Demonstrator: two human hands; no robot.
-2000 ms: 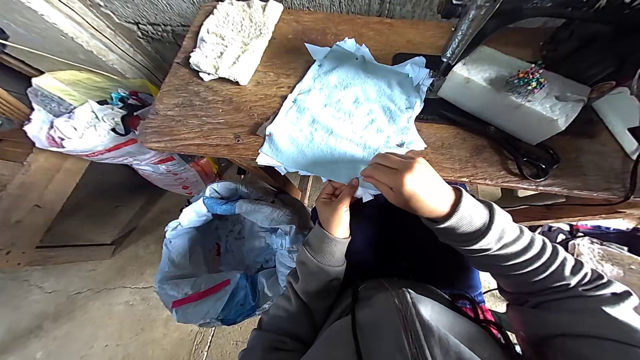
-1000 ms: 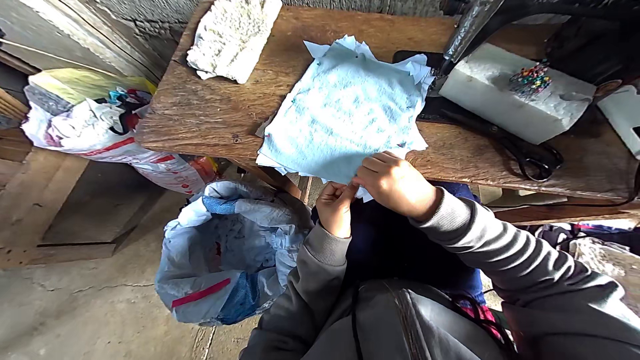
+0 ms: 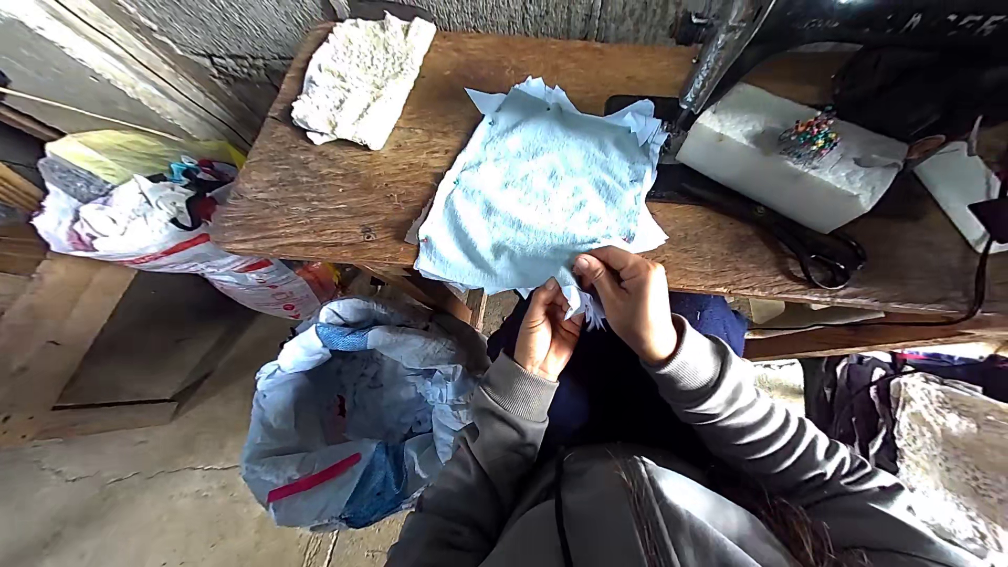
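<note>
A stack of light blue cloth pieces [image 3: 543, 189] lies on the wooden sewing table, its ragged edges spread out and a few pins along its border. Its near edge hangs over the table's front. My left hand [image 3: 547, 331] pinches that hanging edge from below, thumb up. Just right of it, my right hand [image 3: 630, 295] grips the same edge between thumb and fingers. Whether a pin is between the fingertips cannot be told. Black-handled scissors [image 3: 811, 244] lie to the right, beside a white foam block [image 3: 787, 157] that holds a cluster of colored-head pins [image 3: 811, 135].
A black sewing machine [image 3: 874, 27] stands at the back right of the wooden table [image 3: 331, 213]. A folded cream cloth [image 3: 362, 83] lies at its back left corner. Below stand an open sack [image 3: 354, 425] and a plastic bag of fabric scraps [image 3: 134, 205]. A cord hangs at right.
Both hands stay at the near edge of the cloth. My right hand's fingers have shifted slightly, and the edge between the hands is now raised and bunched.
</note>
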